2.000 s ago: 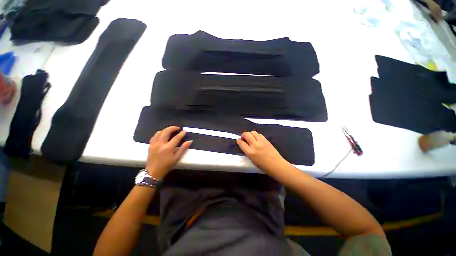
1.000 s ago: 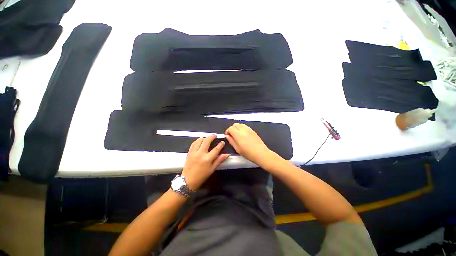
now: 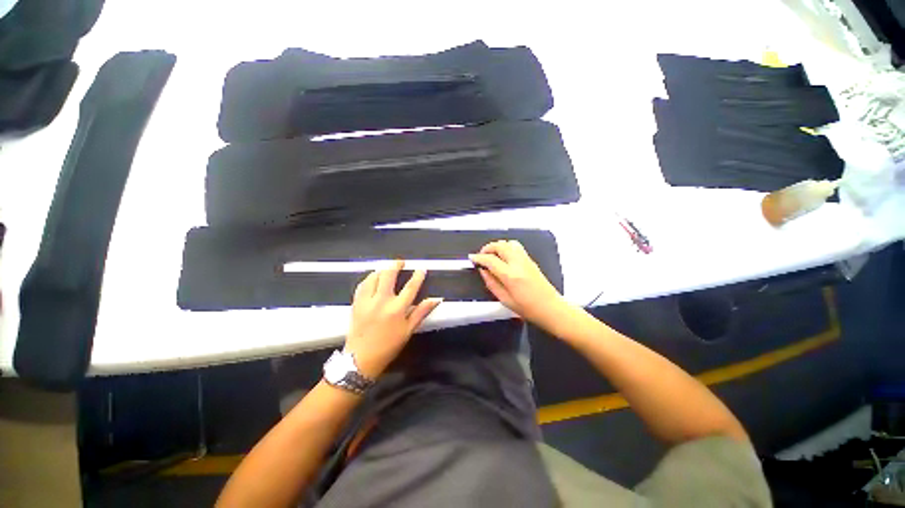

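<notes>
A long black slotted panel lies flat along the table's near edge. Its thin lengthwise slot looks white. My left hand rests on the panel below the middle of the slot, fingertips at the slot's lower edge, fingers spread. My right hand is at the slot's right end, its thumb and fingertips close together on the panel edge there. Whether the fingertips pinch anything small cannot be seen. Two more slotted panels, a middle one and a far one, lie behind it.
A single shaped panel lies slantwise at left, with black pieces at the far left. At right are stacked short panels, a bottle with amber contents, small snips and crumpled clear plastic on the white table.
The view has shifted, so things sit further left in it. My left hand moved from the slot's left end toward its middle. My right hand stays near the slot's right end.
</notes>
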